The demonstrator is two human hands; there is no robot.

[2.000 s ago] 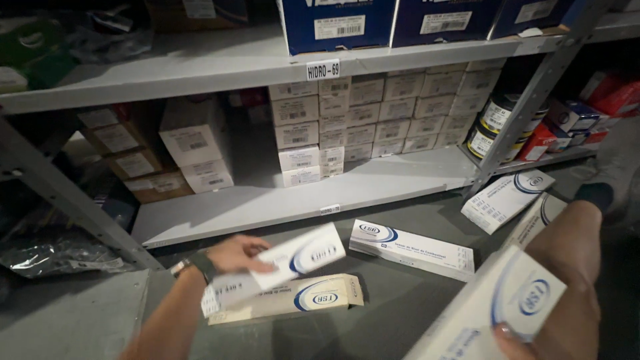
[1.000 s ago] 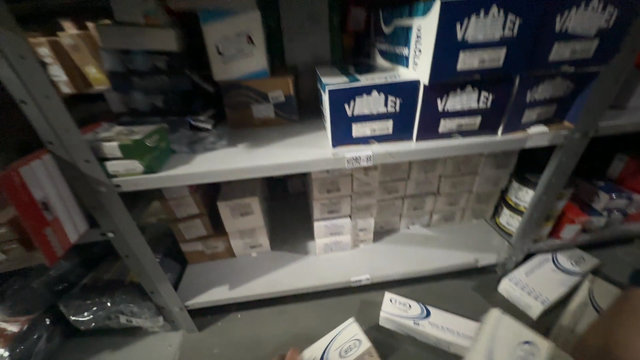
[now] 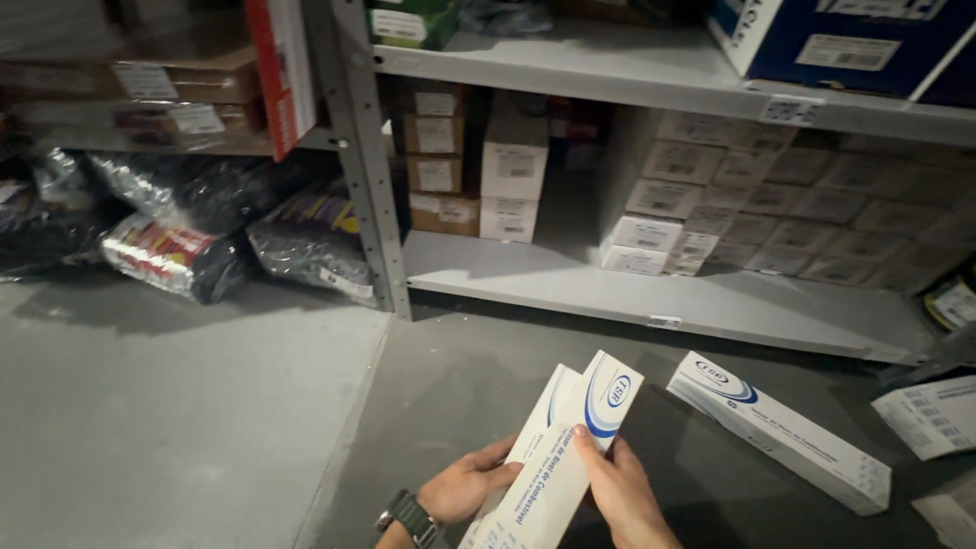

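Two long white cardboard boxes with blue swooshes lie side by side, overlapping, between my hands. My left hand (image 3: 467, 482), with a watch on the wrist, holds the left box (image 3: 550, 404) from its left side. My right hand (image 3: 621, 488) grips the right box (image 3: 560, 465), thumb on its printed face and fingers behind the edge. To the right, a similar long white box (image 3: 785, 435) lies on the grey floor, apart from my hands.
Ahead stands a metal shelf (image 3: 534, 278) with stacked small white boxes (image 3: 663, 198) and brown boxes (image 3: 435, 164). Blue boxes (image 3: 854, 46) sit on the shelf above. Plastic-wrapped bags (image 3: 305, 236) lie at left. More white boxes (image 3: 930, 415) are on the floor at far right.
The view has swung left. My right hand, on a box at the right two seconds ago, now holds one beside the box in my left hand.
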